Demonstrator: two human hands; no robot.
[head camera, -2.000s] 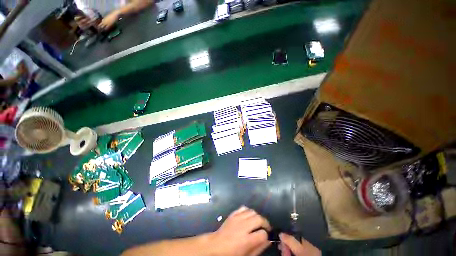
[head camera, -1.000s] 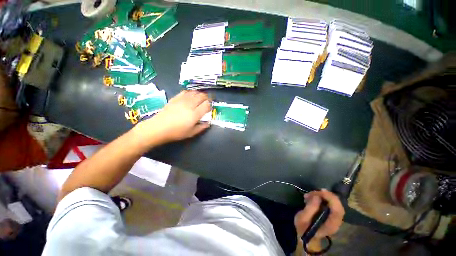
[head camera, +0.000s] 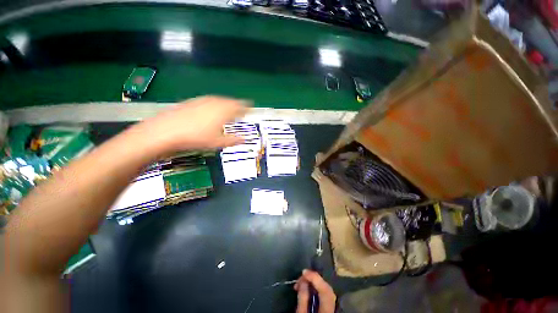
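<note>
My left hand (head camera: 214, 121) is blurred above the back of the stacks; its fingers and any hold are unclear. My right hand (head camera: 316, 294) is cut off at the bottom edge, closed around the dark handle of the soldering iron (head camera: 314, 301). A thin solder wire (head camera: 282, 283) sticks out from its fingers. One LCD module (head camera: 268, 202) lies white side up on the mat, apart from two columns of loose LCDs (head camera: 281, 160). Soldered LCD-and-board assemblies (head camera: 139, 192) are stacked to the left, partly hidden by my left arm.
Loose green boards (head camera: 64, 143) lie at far left. The conveyor belt (head camera: 245, 73) carries spaced boards beyond the bench. A cardboard box (head camera: 465, 128) shields a black fan (head camera: 373, 177) at right. A red-rimmed container (head camera: 382, 232) and a thin metal rod (head camera: 320, 235) are nearer.
My left hand has moved from the single assembly in front of the stacks up and over the back of them. That assembly no longer shows apart there. The view has turned towards the belt and box.
</note>
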